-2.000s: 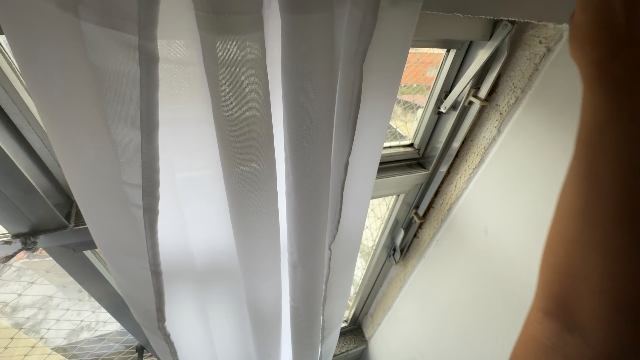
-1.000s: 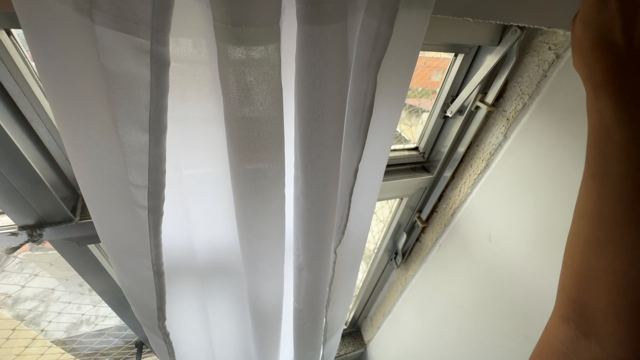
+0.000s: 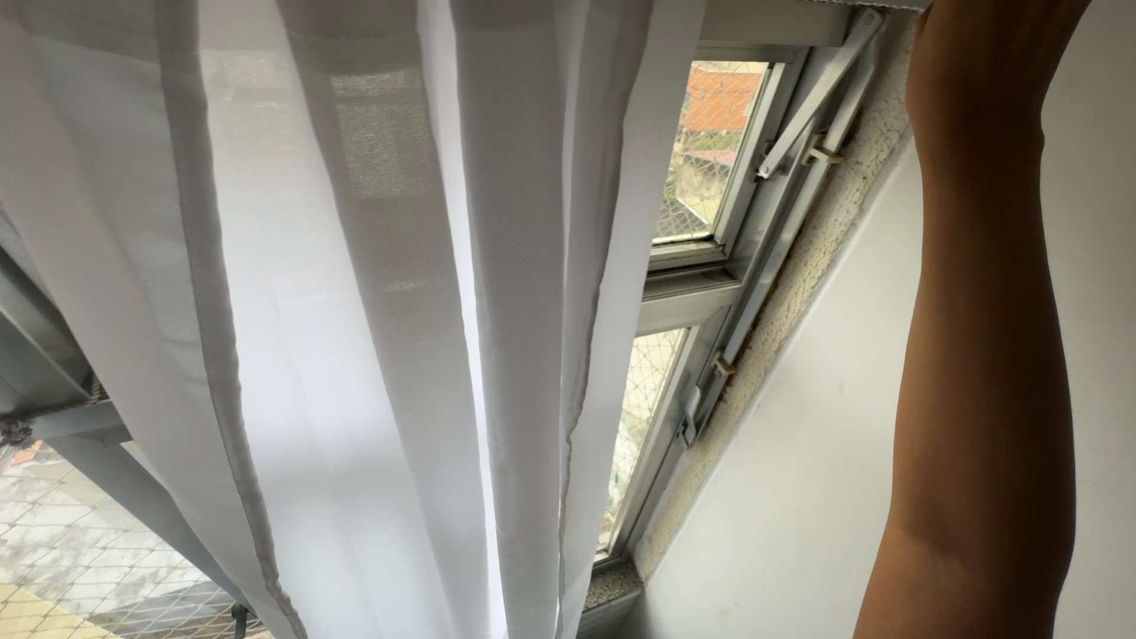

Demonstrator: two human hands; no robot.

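Note:
A sheer white curtain (image 3: pixel 355 311) hangs in long folds over the left and middle of the view. At the right my raised right forearm reaches up past the top edge; the hand itself is cut off, so what it touches is hidden. Just left of the wrist is the upper end of a metal window stay arm (image 3: pixel 821 93). My left hand is out of the frame.
Behind the curtain stands a metal-framed window (image 3: pixel 692 306) with netting outside. A rough plaster strip (image 3: pixel 825 231) borders the white wall (image 3: pixel 799 461) beside the forearm. At the lower left, netting (image 3: pixel 98 541) shows past a grey frame bar (image 3: pixel 146 506).

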